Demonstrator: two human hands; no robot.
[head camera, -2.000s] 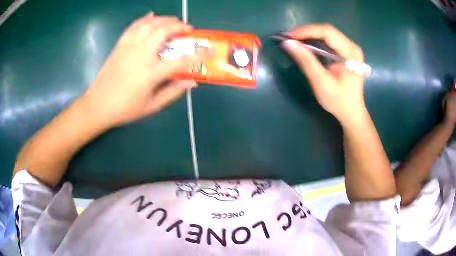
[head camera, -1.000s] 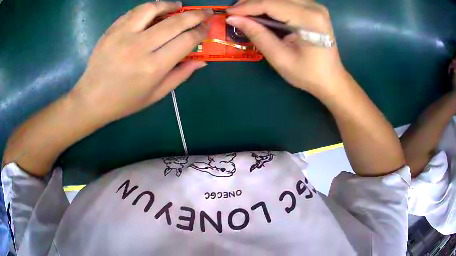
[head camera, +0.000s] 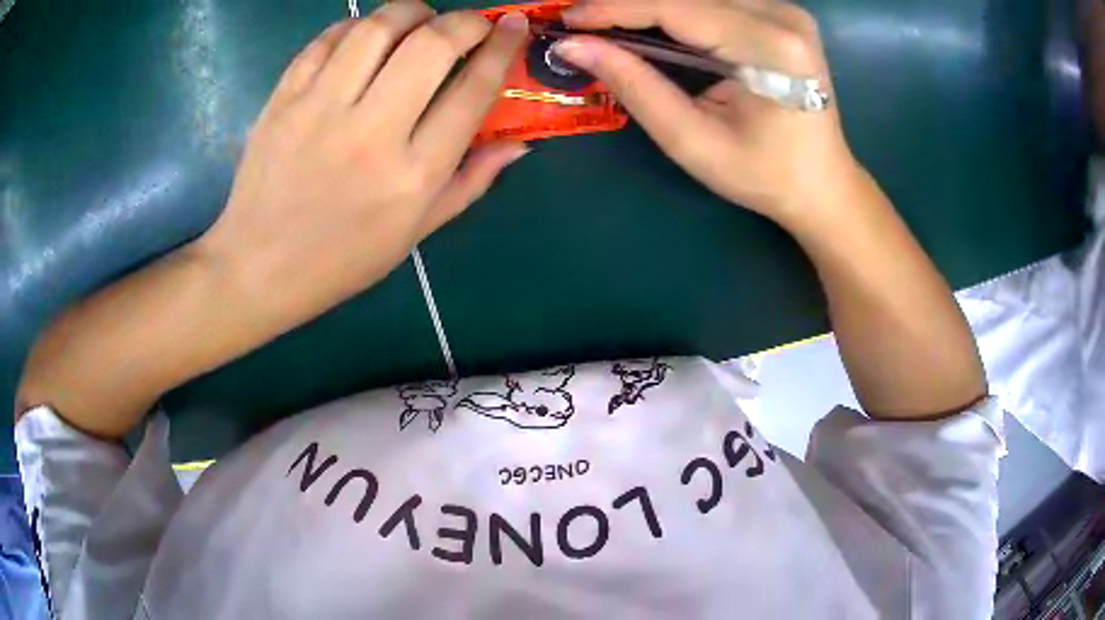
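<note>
An orange housing (head camera: 564, 116) lies on the green surface at the top of the picture, tilted slightly. My left hand (head camera: 364, 133) covers and holds its left part, with fingertips on its upper edge. A round black speaker (head camera: 556, 65) with a paler centre shows at the housing's right end, and a thin yellowish wire (head camera: 530, 96) runs below it. My right hand (head camera: 739, 121) holds slim dark tweezers (head camera: 673, 52) with a whitish wrapped rear end like a pen. Their tip is at the housing's upper edge above the speaker, close to my left fingertips. My left hand hides the housing's left half.
The dark green surface (head camera: 654, 254) has a thin white line (head camera: 433, 313) across it, partly under my left hand. A yellow-edged pale border runs behind my white shirt (head camera: 521, 484). Another person's white sleeve (head camera: 1042, 351) is at the right edge.
Two seconds ago the tweezers were away from the housing; now they are at it. Since one second ago the housing has tilted a little, and the other person's arm has left view.
</note>
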